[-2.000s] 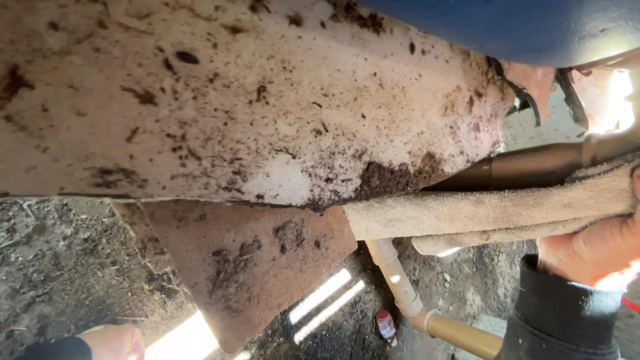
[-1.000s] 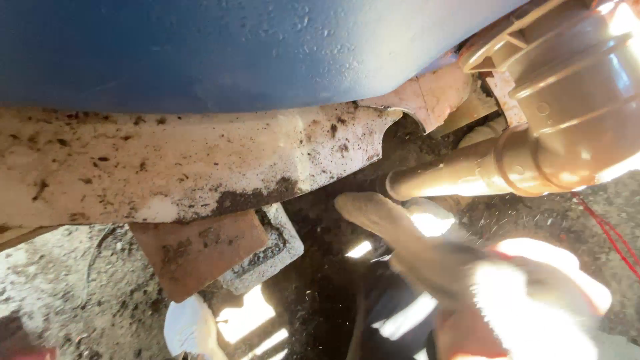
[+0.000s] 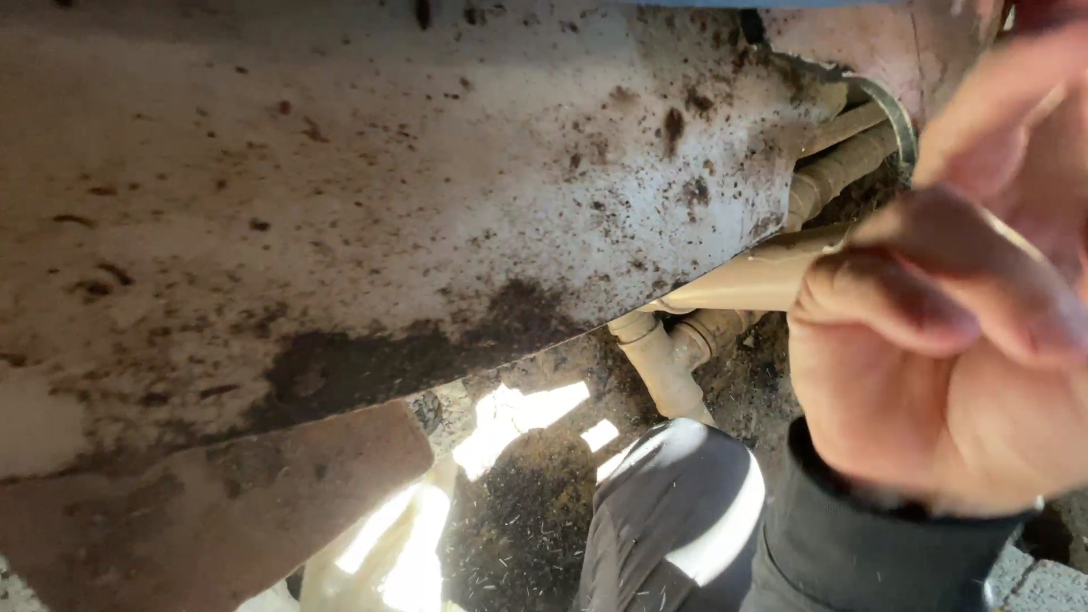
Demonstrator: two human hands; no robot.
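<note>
My right hand, in a dark sleeve, is raised at the right of the head view. Its fingers are partly curled and blurred by motion, and whether anything is between them cannot be told. The hand is close to the camera, in front of tan plastic pipes. To its left a broad pale panel, spotted with dark dirt, fills much of the view. A reddish-brown slab shows under the panel's lower edge. My left hand is not in view.
A pipe branch stands low beyond the panel's edge. My knee in grey trousers is at the bottom, beside soil-covered ground with bright sun patches. A strip of blue surface runs along the top edge.
The left hand seen at the lower left two seconds ago has left the view. The long pale strip by my right hand then no longer shows. The view has shifted closer to the panel since one second ago.
</note>
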